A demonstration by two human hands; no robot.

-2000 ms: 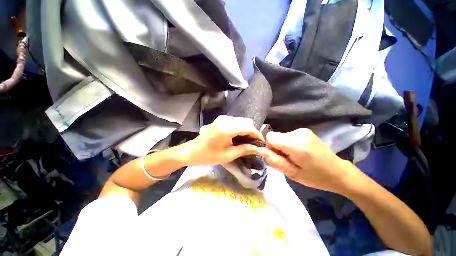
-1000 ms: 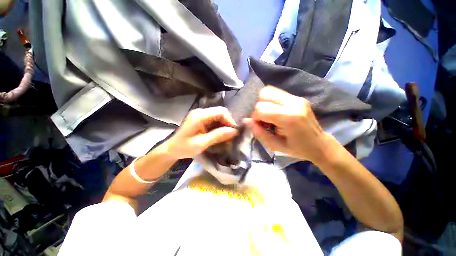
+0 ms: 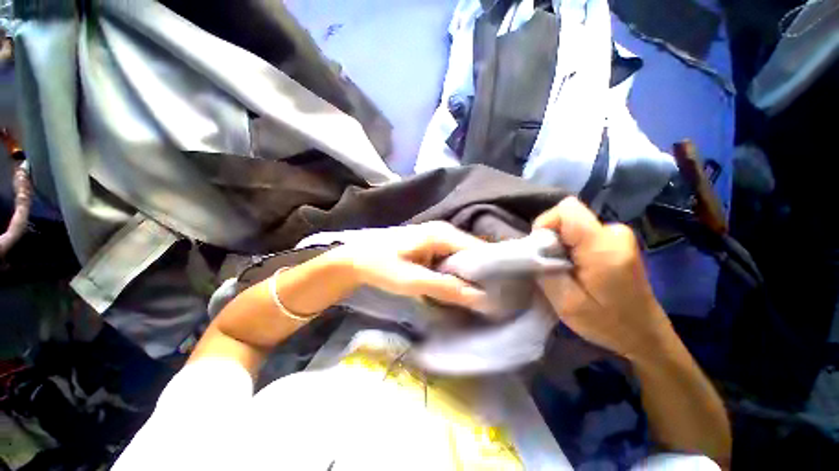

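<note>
A large dark charcoal garment with a pale grey reverse [image 3: 184, 110] spreads from the upper left to my lap. My right hand [image 3: 593, 271] grips a bunched pale grey part of the cloth [image 3: 497, 345] between thumb and fingers. My left hand [image 3: 414, 262], with a white band on the wrist, lies on the same bunch, its thumb and fingers around a fold; the fingertips are partly hidden by cloth. The pale part is blurred. Dark cloth [image 3: 488, 193] is humped just behind both hands.
A second pile of pale blue-white and dark cloth [image 3: 575, 110] lies on the blue table [image 3: 368, 55]. An iron with a brown handle [image 3: 701, 189] stands at the table's right edge. A flat dark cloth [image 3: 676, 28] lies at the far right. A wrapped pinkish cord [image 3: 17, 207] shows at the left edge.
The dark cloth tube is no longer upright between my hands; the cloth is now bunched with its pale side showing. My right hand has moved right. The whole view has shifted, moving the table leftward.
</note>
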